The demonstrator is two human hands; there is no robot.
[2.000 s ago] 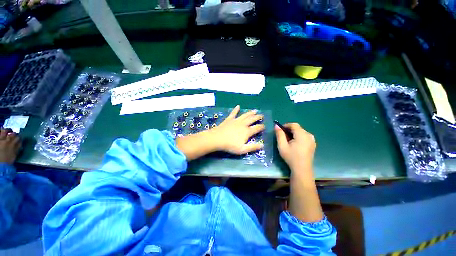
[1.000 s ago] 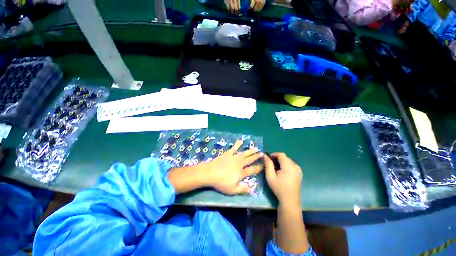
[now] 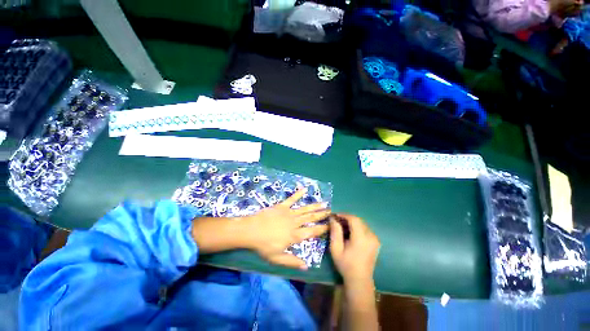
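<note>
A clear film pack point(image 3: 223, 187) of small round dark components, several with pale rings, lies on the green bench in front of me. My left hand point(image 3: 281, 229) lies flat on its right part, palm down with fingers spread, hiding the components under it. My right hand point(image 3: 354, 249) is at the pack's right edge, thumb and index finger closed on a slim black tool, likely tweezers point(image 3: 341, 225). The tool is mostly hidden by the fingers, and its tip lies close to my left fingertips.
White strips with blue loops lie behind the pack point(image 3: 184, 121) and at right point(image 3: 420, 164). Filled packs lie at far left point(image 3: 61, 139) and right point(image 3: 514, 239). Behind stand a black bin point(image 3: 414, 119), a yellow piece point(image 3: 393, 136) and a metal post point(image 3: 129, 48). Another person's pink sleeve point(image 3: 514, 13) shows top right.
The camera view has shifted. My left hand stays flat on the pack. My right hand with the black tool has moved in from beside the pack to its right edge, near my left fingertips.
</note>
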